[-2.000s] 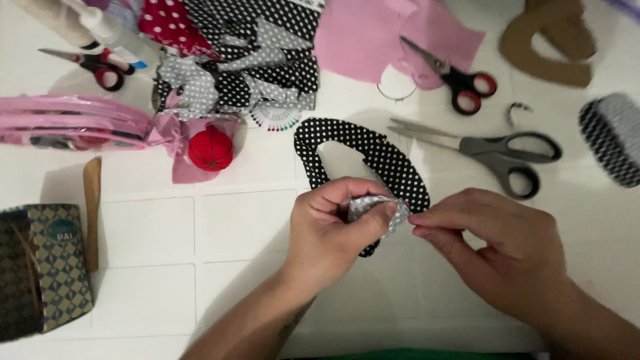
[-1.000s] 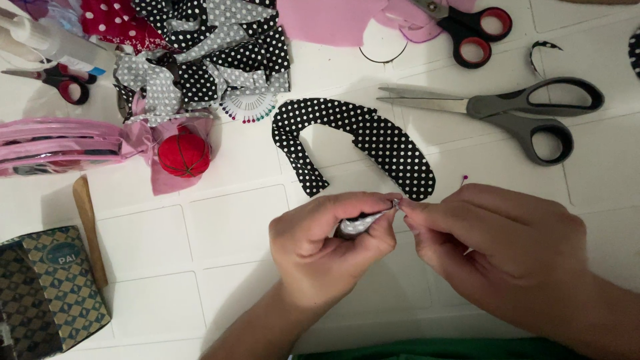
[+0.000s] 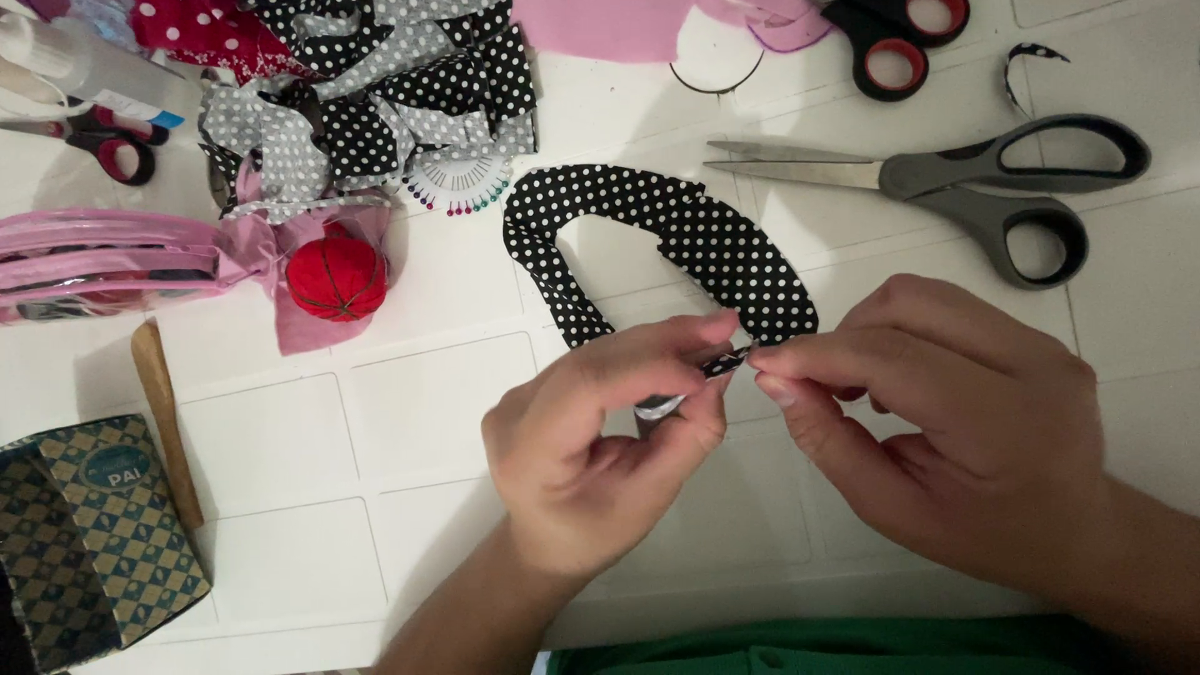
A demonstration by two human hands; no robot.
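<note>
My left hand (image 3: 609,431) pinches a small folded piece of black polka-dot fabric (image 3: 727,364) with a pale grey side, at the centre of the view. Thumb and forefinger of my right hand (image 3: 937,431) meet at the right tip of that piece; any pin or needle there is too small to tell. Behind the hands, a curved black polka-dot fabric piece (image 3: 741,253) lies on the white table, its lower end partly behind my left fingers. Large grey-handled scissors (image 3: 947,173) rest slightly apart above my right hand.
Red pincushion (image 3: 337,275), pin wheel (image 3: 459,178), fabric scraps (image 3: 412,84) and a pink clear pouch (image 3: 103,258) lie at left. A patterned box (image 3: 122,525) and wooden stick (image 3: 167,422) are lower left. Red-and-black scissors (image 3: 891,47) and a thin ring (image 3: 717,84) lie above.
The held piece showed its pale grey side earlier and now shows black polka-dot fabric at the fingertips. A pin with a pink head beside my right hand a second ago is not visible now. The view is closer.
</note>
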